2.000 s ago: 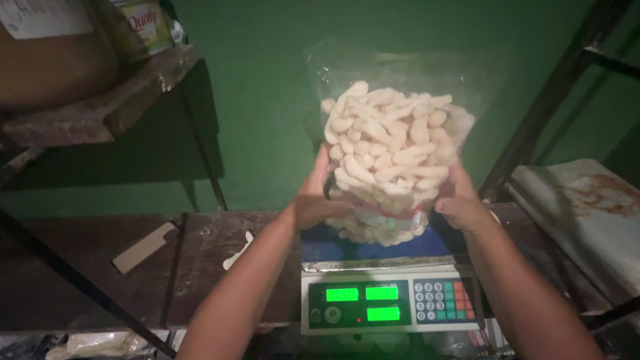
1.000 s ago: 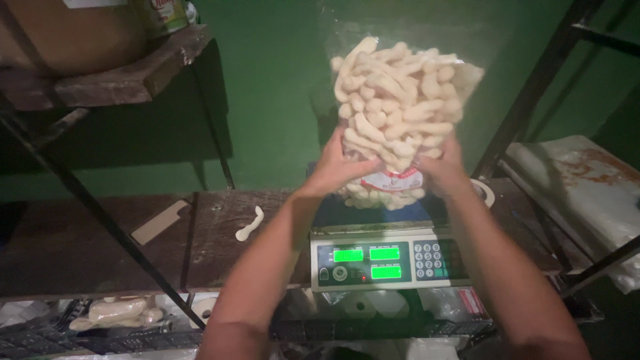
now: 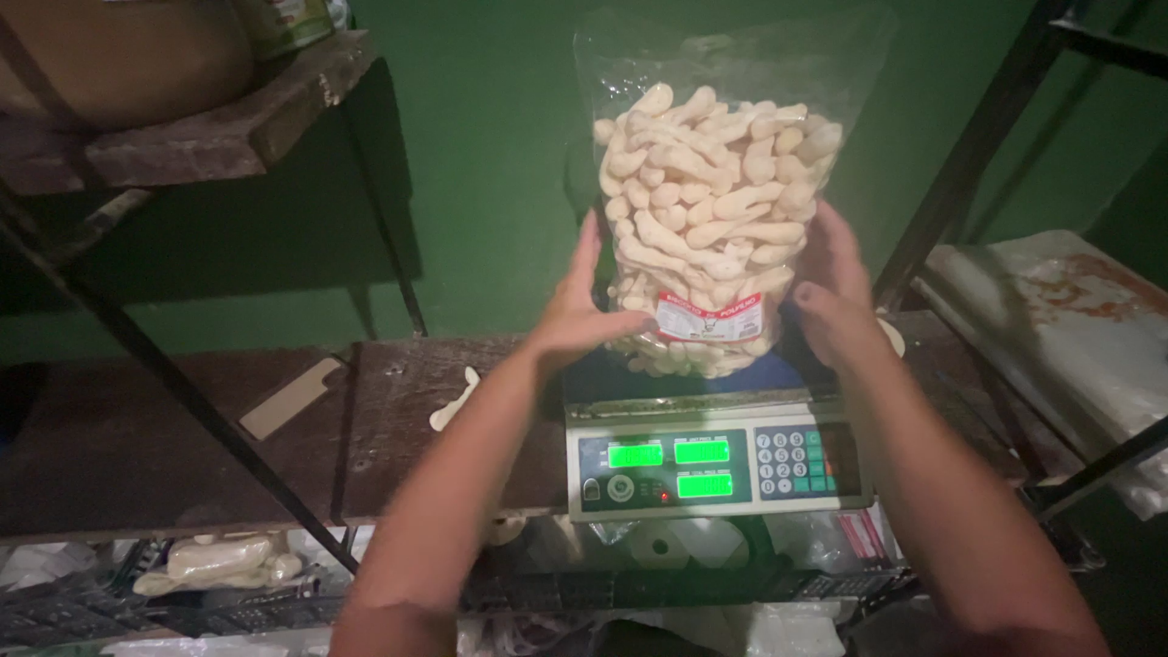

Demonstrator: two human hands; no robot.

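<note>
A clear plastic bag of pale puffed biscuit sticks [image 3: 712, 201] stands upright, its top unsealed-looking and loose, on the blue platform of a digital scale [image 3: 721, 465] with lit green displays. A red and white label with writing is on the bag's lower front. My left hand [image 3: 589, 306] is at the bag's left side, fingers spread, thumb over its lower front by the label. My right hand [image 3: 835, 287] is at the right side with its fingers apart, and a small gap seems to show between its thumb and the bag.
A loose biscuit stick [image 3: 454, 400] and a flat beige strip [image 3: 290, 399] lie on the dark wooden shelf [image 3: 392, 456] at left. An upper shelf [image 3: 201, 146] holds a large container. Plastic-covered material [image 3: 1049, 301] is at right. Metal posts flank the scale; crates with bags sit below.
Both hands gripped the bag's lower part one second ago; now they are spread wider at its sides, and the label shows more fully.
</note>
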